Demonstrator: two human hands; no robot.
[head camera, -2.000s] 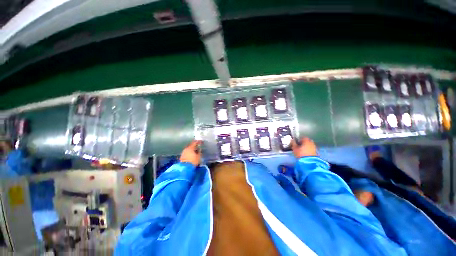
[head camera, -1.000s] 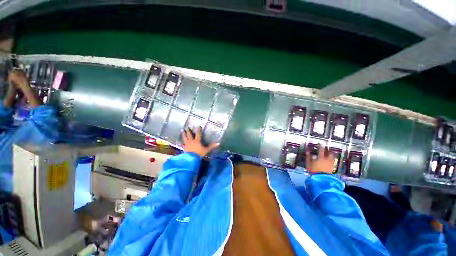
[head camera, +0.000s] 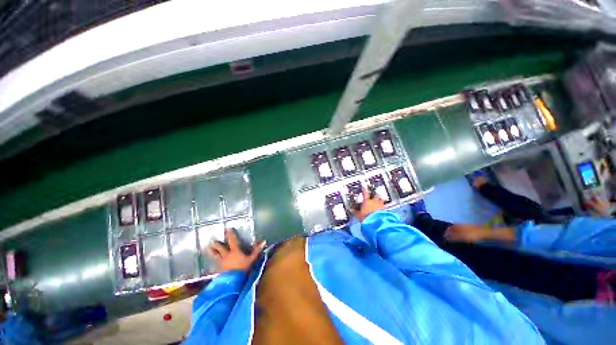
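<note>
A clear tray (head camera: 182, 232) lies on the green bench at left. It holds three dark phone units in its left pockets; one is the lower-left unit (head camera: 130, 260). My left hand (head camera: 233, 255) rests on its lower right pockets, fingers apart, holding nothing. A second clear tray (head camera: 305, 180) lies at centre with two rows of phone units, its left column empty; one is the upper unit (head camera: 322, 166). My right hand (head camera: 369, 203) is over its lower row, fingertips on the units and partly covering them. Whether it grips one I cannot tell.
A third tray of units (head camera: 503, 143) lies at far right beside a yellow-orange object (head camera: 544, 113). A white post (head camera: 365, 74) rises behind the bench. Another person's arm (head camera: 486, 233) reaches in from the right, near a machine with a lit screen (head camera: 586, 174). Red-yellow items (head camera: 172, 291) lie below the left tray.
The view has swung since one second ago. My left hand stays on the left tray, and my right hand stays over the centre tray's lower row. The left tray now lies less slanted relative to the bench.
</note>
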